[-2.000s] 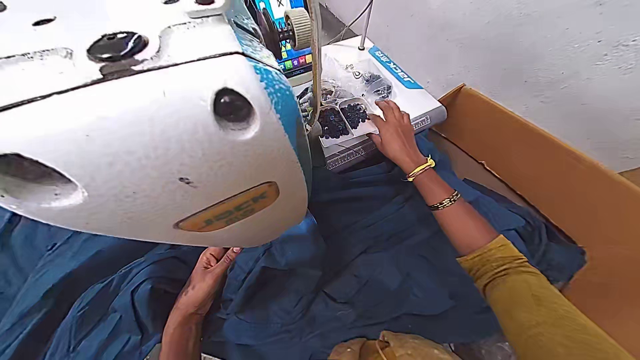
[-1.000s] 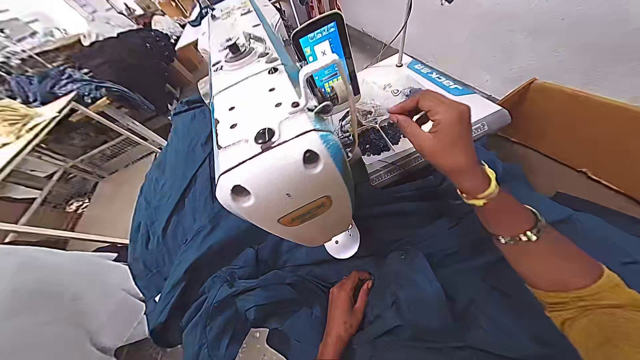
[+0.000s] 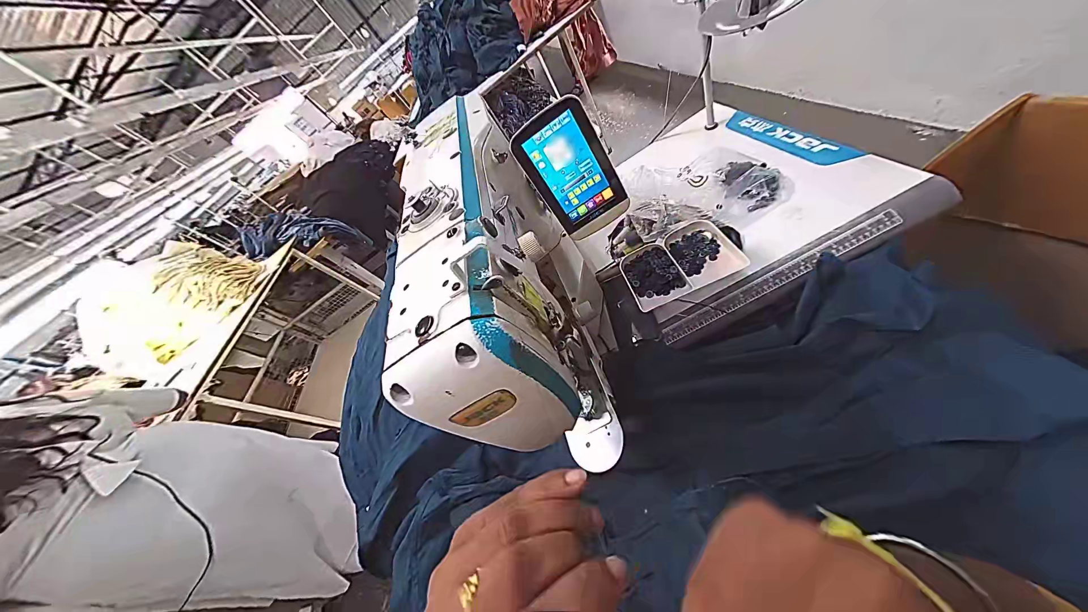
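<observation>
A white and teal Jack sewing machine [image 3: 476, 340] stands at the centre, its lit touch screen [image 3: 569, 166] beside the arm. Dark blue fabric [image 3: 765, 408] lies under and around the machine head. Just below the white round guard [image 3: 595, 444] is my left hand [image 3: 531, 544], fingers curled at the fabric; whether it pinches cloth is not clear. My right hand [image 3: 752, 557], blurred and with bangles at the wrist, is over the fabric at the lower right; its fingertips are hidden. A two-part white tray [image 3: 733, 260] of dark buttons [image 3: 654, 274] sits on the machine table.
Clear plastic bags [image 3: 680, 183] lie behind the tray on the white table [image 3: 837, 200]. A cardboard box [image 3: 1020, 170] stands at the right. At the left are a person in pale clothing [image 3: 221, 510] and a rack [image 3: 289, 382] with garments. A metal pole rises behind the table.
My right hand has left the button tray and come down over the fabric near my left hand. The view has shifted widely, showing more of the room.
</observation>
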